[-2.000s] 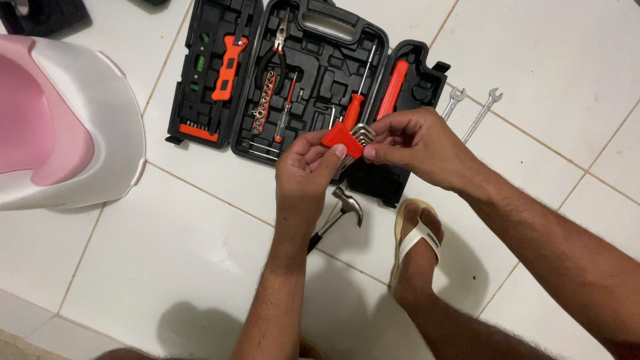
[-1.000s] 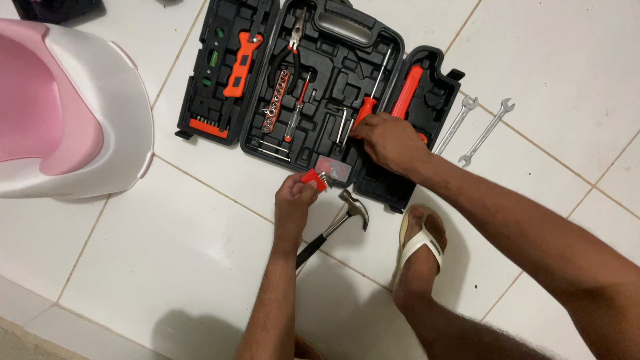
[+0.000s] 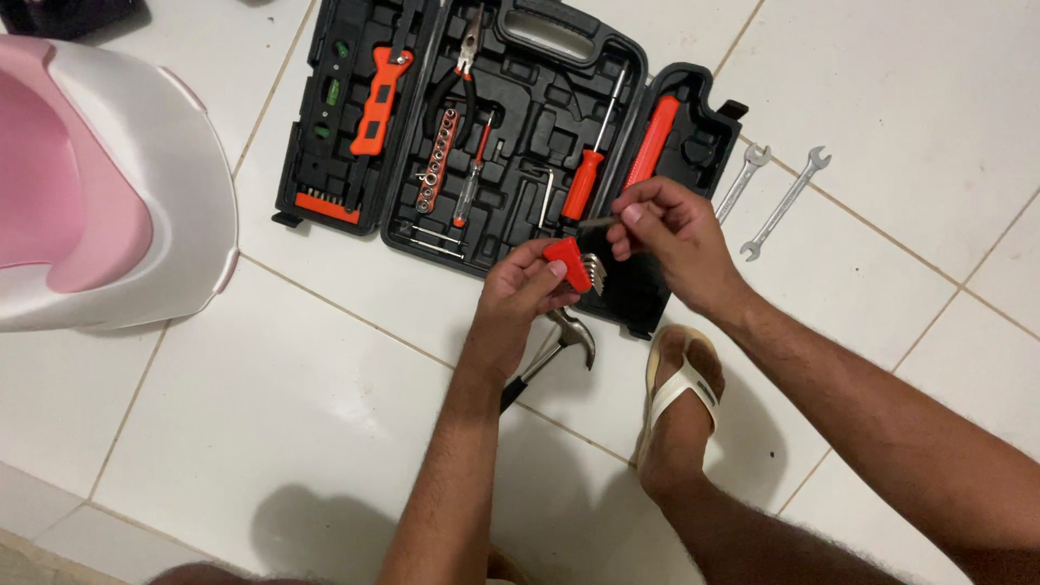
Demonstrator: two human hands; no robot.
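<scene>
My left hand (image 3: 528, 284) grips a red plastic hex key holder (image 3: 567, 264) with several metal hex keys (image 3: 597, 274) sticking out on its right. Between thumb and fingers, my right hand (image 3: 666, 231) pinches a thin metal hex key (image 3: 600, 222), just above and right of the holder. Both hands are over the lower edge of an open black tool case (image 3: 520, 106). Inside it, a hex key (image 3: 547, 197) lies beside a red-handled screwdriver (image 3: 581, 185). Further left are a clear-handled screwdriver (image 3: 468, 195), a red rail of sockets (image 3: 436, 162) and long-nose pliers (image 3: 466, 61).
A claw hammer (image 3: 575, 333) lies below my left hand. Two wrenches (image 3: 743, 183) (image 3: 786, 203) lie right of the case. The case also holds an orange-handled saw (image 3: 379, 106) and a red utility knife (image 3: 652, 142). A pink and white potty (image 3: 183, 187) stands left; my sandalled foot (image 3: 686, 398) is below.
My right hand has moved from the hex keys in the case to beside the holder, now with a thin key in its fingers. A small clear-and-red packet at the case's lower edge is no longer visible.
</scene>
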